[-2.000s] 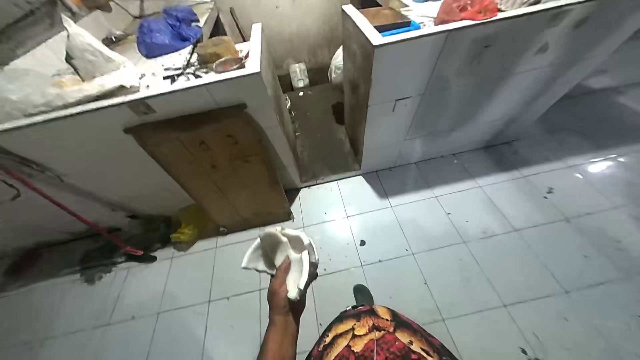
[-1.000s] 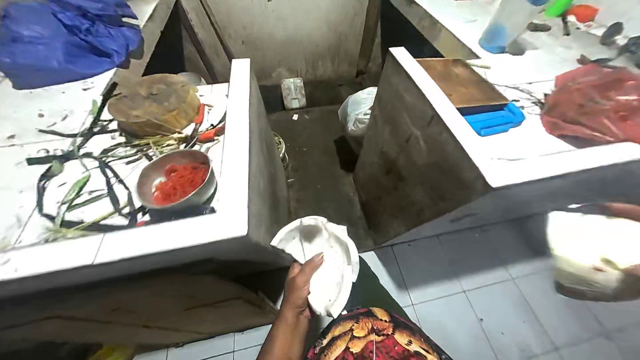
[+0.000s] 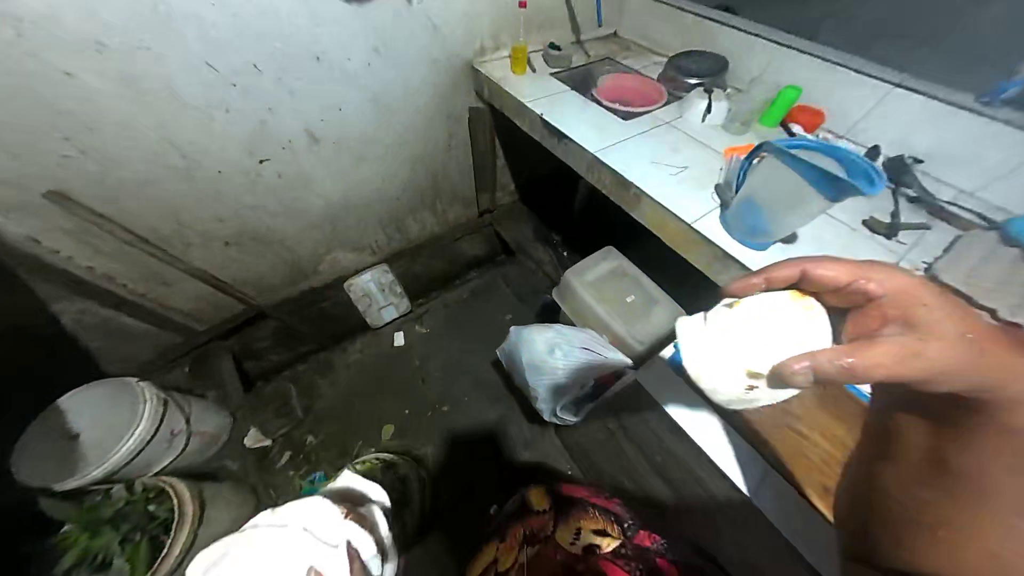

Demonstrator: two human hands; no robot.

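Note:
My right hand holds a thick white rounded piece, brown-stained at its edge, between thumb and fingers over the counter's near part. Its material cannot be told. At the bottom, my left hand is mostly hidden behind the white curved pieces it holds; only bits of fingers show. Just beyond my right hand, a clear and blue plastic pitcher stands on the tiled counter. A brown wooden board lies beneath my right hand. A pale plastic bag sits on the floor between my hands.
A white-tiled counter runs along the right, with a pink basin in its sink and a dark pot beside it. A translucent plastic container stands below the edge. White buckets, one holding leaves, stand lower left.
The view has moved forward past the counter ends into the space between them. My right hand, at the right edge one second ago, is now more fully in view, still holding a white piece.

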